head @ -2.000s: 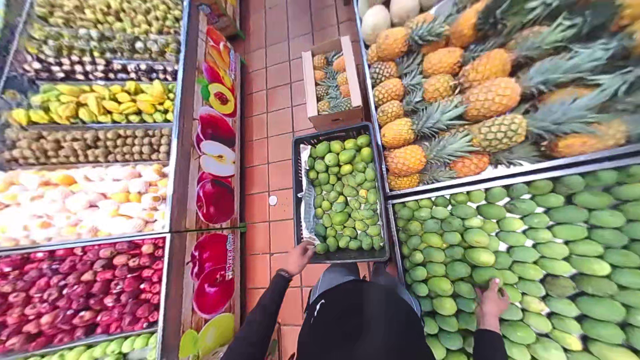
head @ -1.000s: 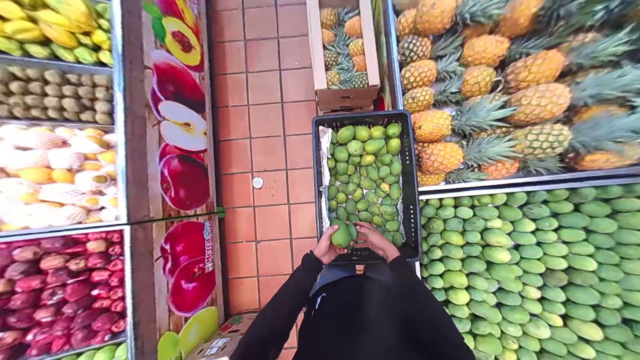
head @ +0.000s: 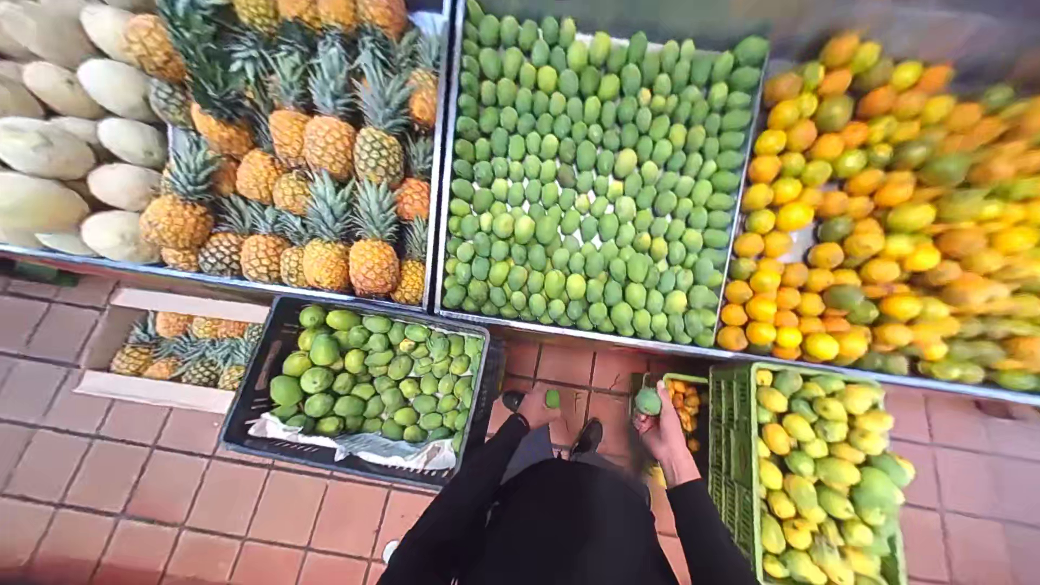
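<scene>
My left hand (head: 538,408), partly blurred, is low in front of my legs with a small green mango (head: 552,399) at its fingers. To its right, my right hand (head: 668,435) grips another green mango (head: 647,401) above a small crate of orange fruit (head: 686,413). Left of my hands, a black plastic crate (head: 264,357) holds green mangoes and a white paper liner. Beyond my hands, rows of green mangoes (head: 569,280) cover a metal-edged display bin.
Pineapples (head: 329,146) and pale melons (head: 118,89) fill the display at left, with a cardboard box of pineapples (head: 154,388) below. Orange-yellow fruit (head: 881,244) is piled at right. A green plastic crate (head: 735,455) of yellow-green fruit stands beside my right arm.
My hands, together at green fruit over the black crate a second ago, are now apart, away from that crate. The view has turned strongly toward the mango display.
</scene>
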